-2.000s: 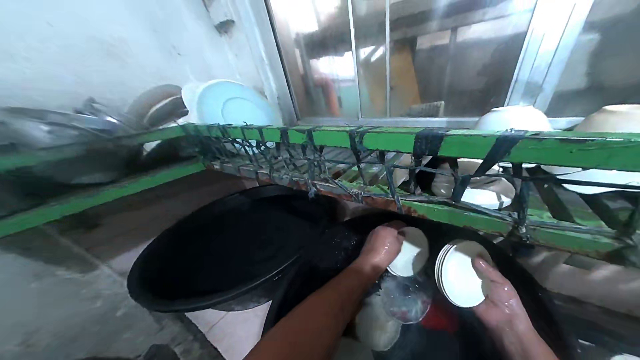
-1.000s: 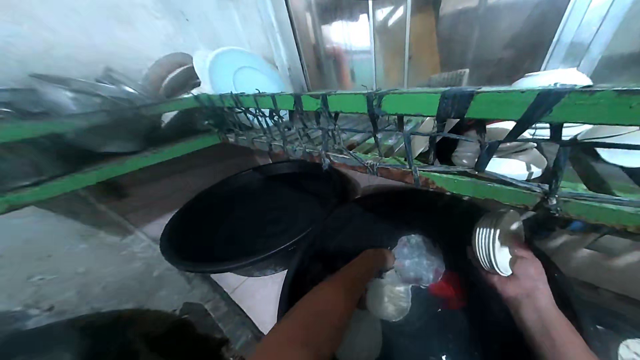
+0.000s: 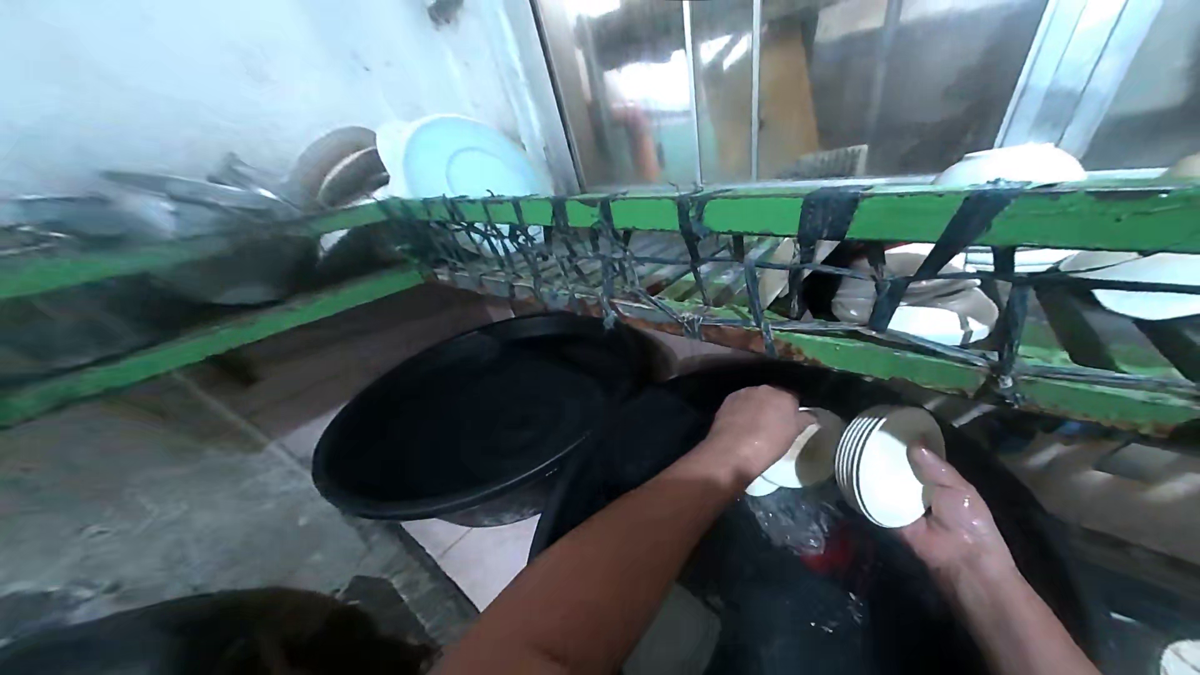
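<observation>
My left hand (image 3: 761,433) holds a small pale dish (image 3: 814,450) by its edge, above the water in a large black basin (image 3: 750,370). A pale rounded edge shows just below that dish. Close on its right, my right hand (image 3: 952,506) grips a stack of small white bowls (image 3: 886,469), tilted on its side with the rims together. Under the hands, something clear and crinkled, like plastic (image 3: 792,520), lies in the water beside a red thing (image 3: 830,551). A larger pale round shape (image 3: 675,633) is partly hidden by my left forearm.
A second black basin (image 3: 478,422) stands at the left. Behind both runs a green rack (image 3: 750,217) bound with dark strips, holding white bowls (image 3: 1017,166). A light blue round lid or plate (image 3: 469,164) leans at the corner, near metal pans (image 3: 197,187). A dark rounded object (image 3: 216,633) sits lower left.
My left hand has risen from the water with a pale dish in it, now beside the stack. My right hand still holds the stack, turned so that a round white face shows.
</observation>
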